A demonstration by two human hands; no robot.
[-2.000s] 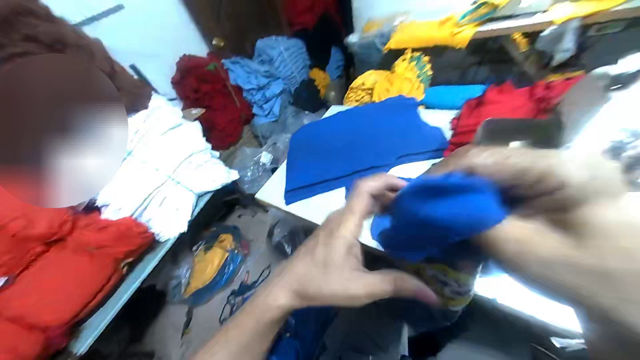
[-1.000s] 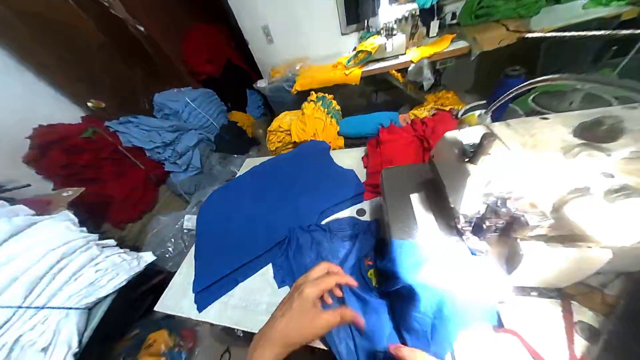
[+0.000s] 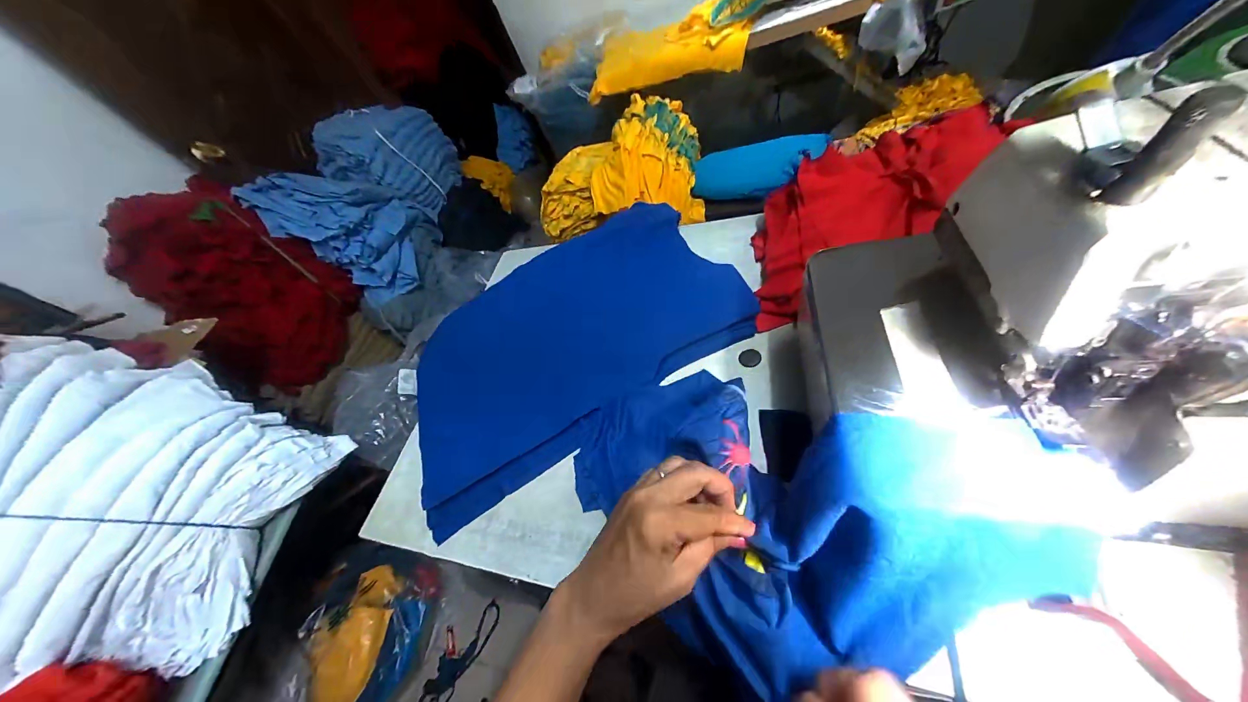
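Note:
My left hand [image 3: 673,531] pinches the blue printed garment [image 3: 790,595] between thumb and fingers, beside its pink and yellow print. At the bottom edge, only part of my right hand [image 3: 853,685] shows, by the lower part of that garment; its grip is hidden. The garment runs right, under bright light, to the industrial sewing machine [image 3: 1033,234]. A stack of cut blue fabric panels [image 3: 575,331] lies flat on the white table [image 3: 526,526], its lower right edge against the garment.
Red fabric [image 3: 877,185] lies behind the machine's grey housing. Yellow bundles [image 3: 634,171] and a turquoise roll [image 3: 756,168] are beyond the table. Light blue [image 3: 361,195] and dark red piles [image 3: 234,292] stand at the left, with a tied white fabric stack [image 3: 117,507] nearer.
The left hand, spread open above the garment one second ago, now pinches it. The right hand has dropped from mid-frame two seconds ago to the bottom edge. The view has shifted.

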